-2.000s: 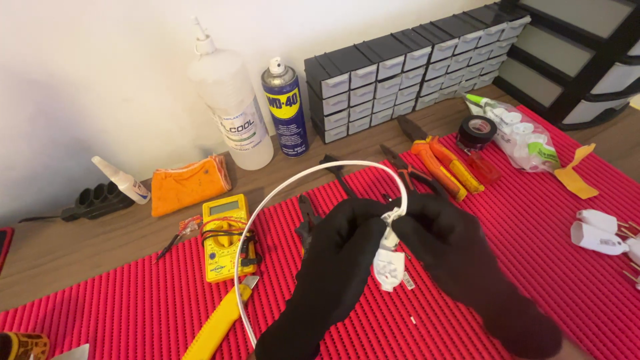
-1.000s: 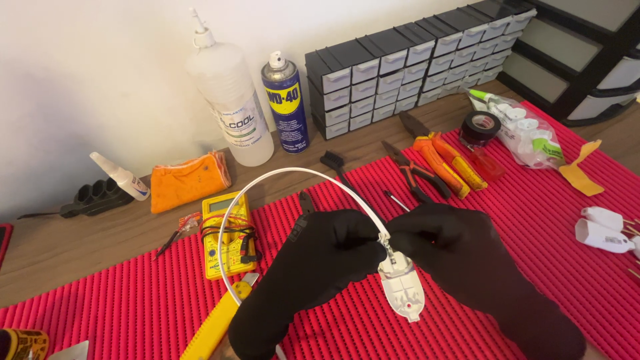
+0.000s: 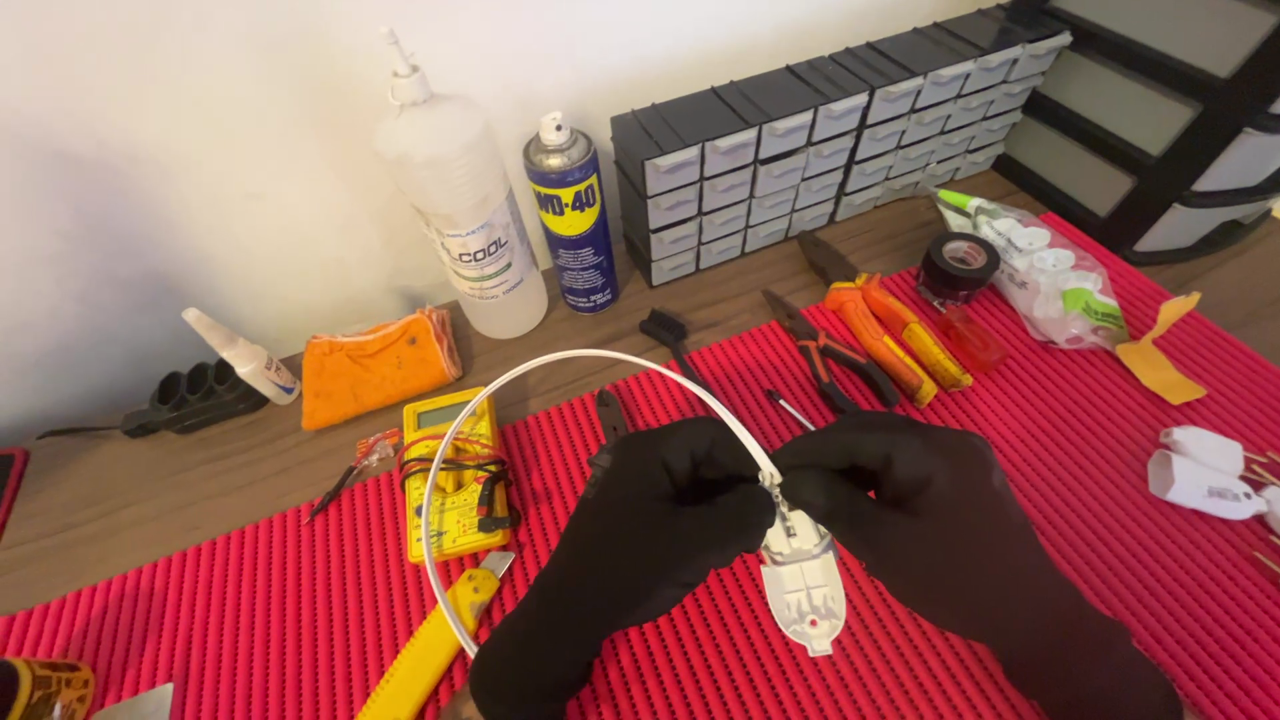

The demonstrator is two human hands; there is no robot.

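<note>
Both hands wear black gloves and meet over a red ribbed mat. My left hand (image 3: 670,510) pinches the upper end of an opened white plastic housing (image 3: 806,597) where a white cable (image 3: 575,354) enters it. From the other side my right hand (image 3: 900,490) grips the same spot, its fingertips close to small metal parts there. The housing's hollow inside faces up, its rounded end pointing down. The cable arcs up and left, then drops behind my left wrist. The fingertips partly hide the join.
A yellow multimeter (image 3: 455,480) and yellow utility knife (image 3: 430,640) lie left. Beyond are pliers (image 3: 830,350), orange-handled pliers (image 3: 885,330), a brush (image 3: 665,328), a WD-40 can (image 3: 575,215), a bottle (image 3: 470,220), an orange cloth (image 3: 380,365) and drawer cabinets (image 3: 780,150). White housings (image 3: 1200,480) lie right.
Since two seconds ago, the white housing has swung out below my hands, its hollow inside now showing. Over the last second both hands have stayed nearly in place at the cable end.
</note>
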